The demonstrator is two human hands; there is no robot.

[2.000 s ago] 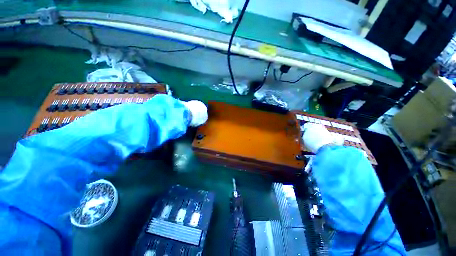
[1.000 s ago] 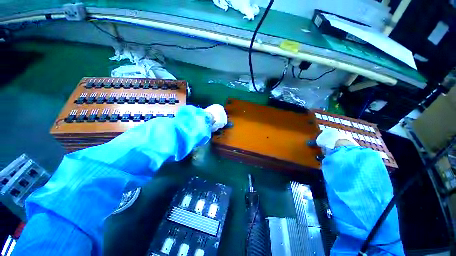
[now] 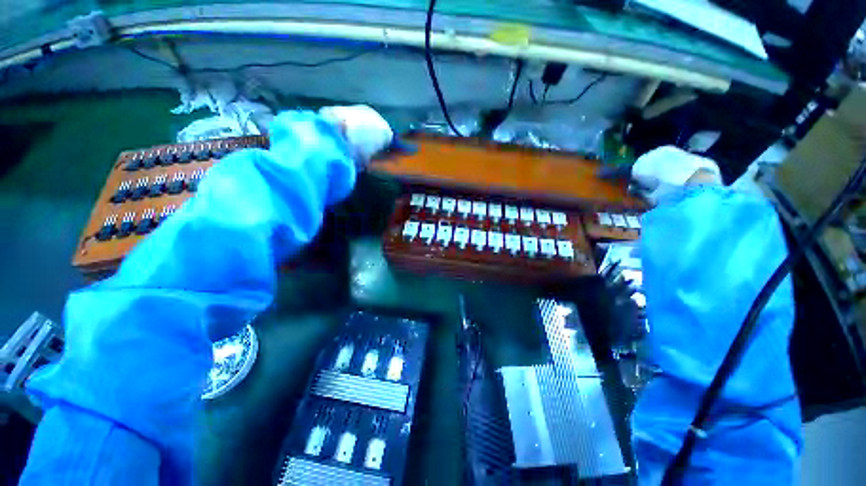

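My left hand (image 3: 363,131), in a white glove with dark fingertips, grips the left end of an orange-brown board (image 3: 494,168). My right hand (image 3: 669,171) is at the board's right end, its fingertips on the edge. The board is raised over the back of a red-brown pad tray (image 3: 486,256) with rows of white pads. The dark jig (image 3: 366,408) lies in front, with ribbed strips and white pads showing in its windows.
A transistor tray (image 3: 114,204) is at the left, partly behind my left sleeve. The screw dish (image 3: 231,361) is beside that sleeve. Finned heat sinks (image 3: 560,408) lie right of the jig, others at the far left (image 3: 33,346). A black cable crosses my right sleeve.
The orange-brown board has moved up and away from me between both hands. Rows of white pads now show below it.
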